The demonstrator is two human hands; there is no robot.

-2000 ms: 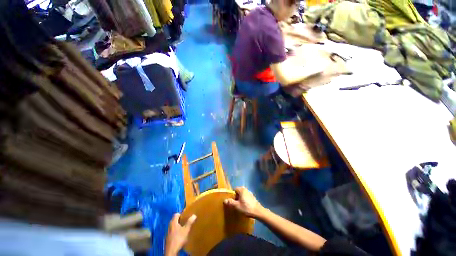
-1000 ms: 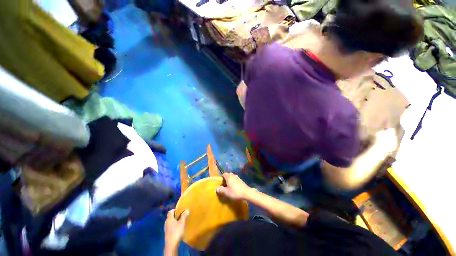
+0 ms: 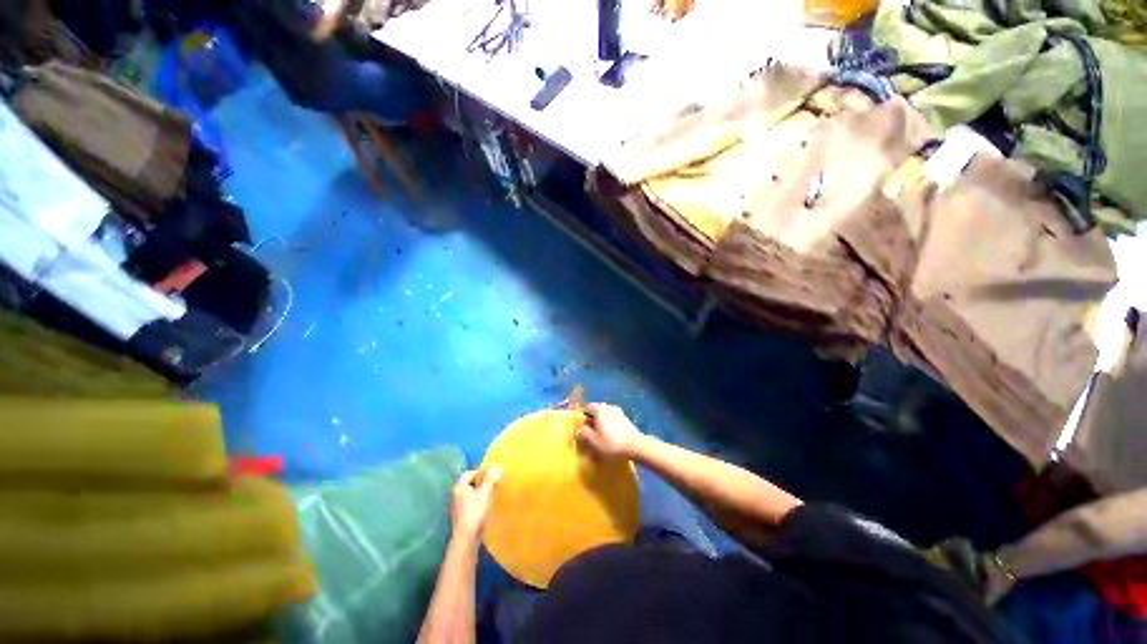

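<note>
A wooden stool [image 3: 560, 503] with a round yellow seat is in front of me, low in the view. My left hand [image 3: 473, 501] grips the left rim of the seat. My right hand [image 3: 608, 432] grips its upper right rim. The stool's legs are nearly all hidden under the seat; a small piece shows past the far rim.
Blue floor [image 3: 403, 333] lies ahead. A long white table [image 3: 566, 126] on the right bears layered brown vests [image 3: 855, 214], green garments and small dark items. Olive garments [image 3: 138, 516] and a green bundle [image 3: 384, 541] are at left. Another person's arm [image 3: 1082, 538] shows at right.
The view has moved forward past the person in purple, and the vests on the table now show at right. Both hands still hold the stool; its ladder-like legs have gone mostly out of sight.
</note>
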